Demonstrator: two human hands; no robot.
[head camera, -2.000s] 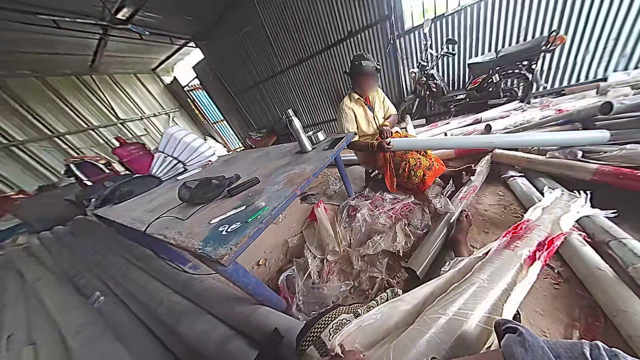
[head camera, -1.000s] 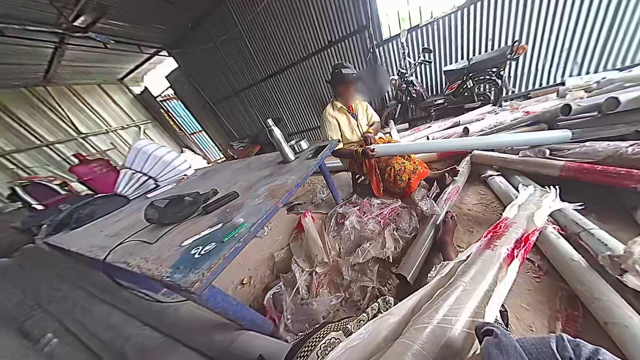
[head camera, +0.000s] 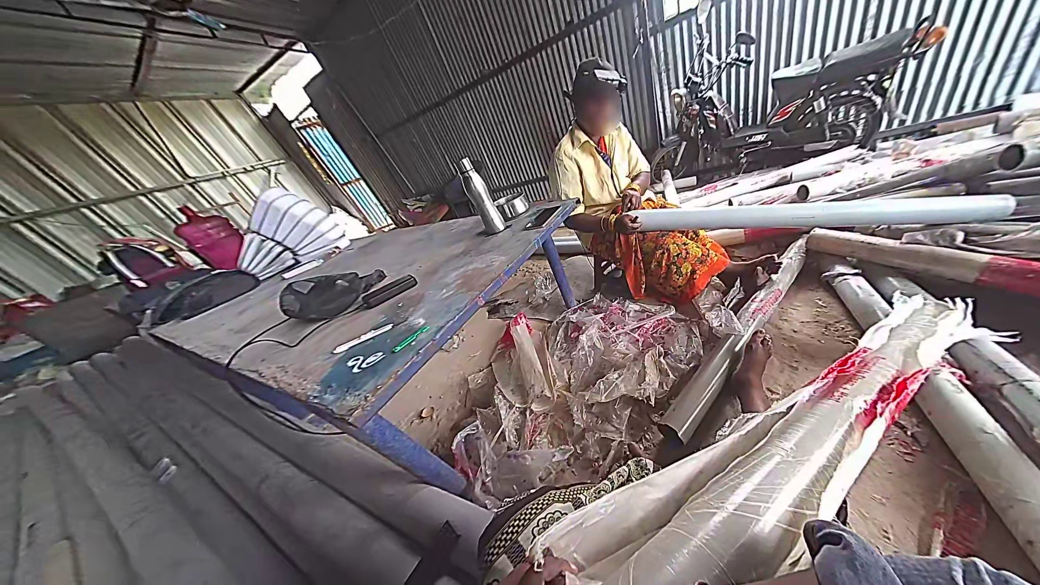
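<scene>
A long bundle in clear plastic film with red marks (head camera: 747, 479) slopes from the bottom edge up to the right, its far end torn and frayed. My left hand (head camera: 543, 570) shows only as fingers at the bottom edge, against the bundle's near end; whether they grip the film cannot be told. A grey-blue sleeve (head camera: 881, 561) lies at the lower right, with a sliver of skin beside it; my right hand is out of view. Patterned cloth (head camera: 561, 512) lies just above my left hand. Crumpled clear plastic wrapping (head camera: 609, 382) is heaped on the ground beyond.
A seated person (head camera: 605, 179) holds a pale pipe (head camera: 821, 213) across the lap. At left stands a worn table (head camera: 455, 260) with a steel flask (head camera: 481, 195). Large grey pipes (head camera: 162, 479) lie below it. More pipes (head camera: 967, 414) lie at right; a motorcycle (head camera: 812, 97) stands behind.
</scene>
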